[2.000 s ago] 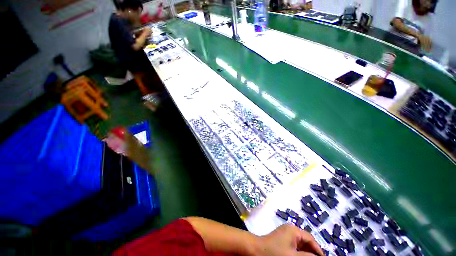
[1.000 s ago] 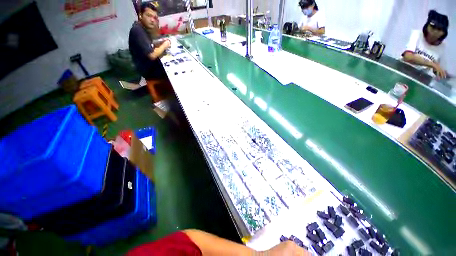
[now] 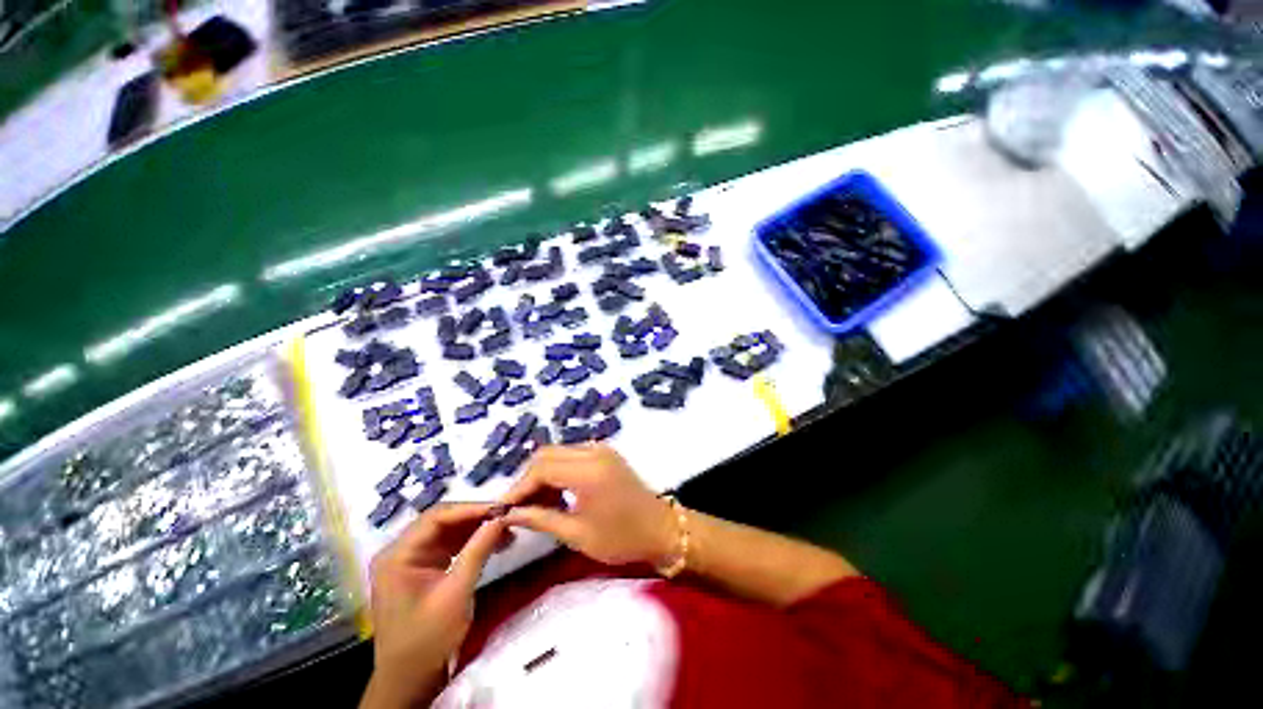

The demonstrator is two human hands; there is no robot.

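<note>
My left hand (image 3: 432, 571) and my right hand (image 3: 593, 507) meet at the front edge of the white bench. Their fingertips pinch a small dark piece (image 3: 500, 511) between them, likely a black plastic housing; the fingers hide most of it. Black units (image 3: 475, 330) lie in clustered rows on the white surface just beyond my hands. A blue bin (image 3: 848, 252) full of black parts stands to the right of the rows. The compartment tray (image 3: 166, 478) with green and silver pieces lies at the left.
Yellow tape (image 3: 321, 478) runs between the compartment tray and the black units; a short yellow strip (image 3: 773, 407) is at the right. The green conveyor belt (image 3: 457, 153) runs beyond the bench. A blurred person or clothing shows at the upper right.
The view has swung right and down, away from the other workers and blue crates. Both hands now show, together at a small piece; earlier only one hand was in view, near the black units.
</note>
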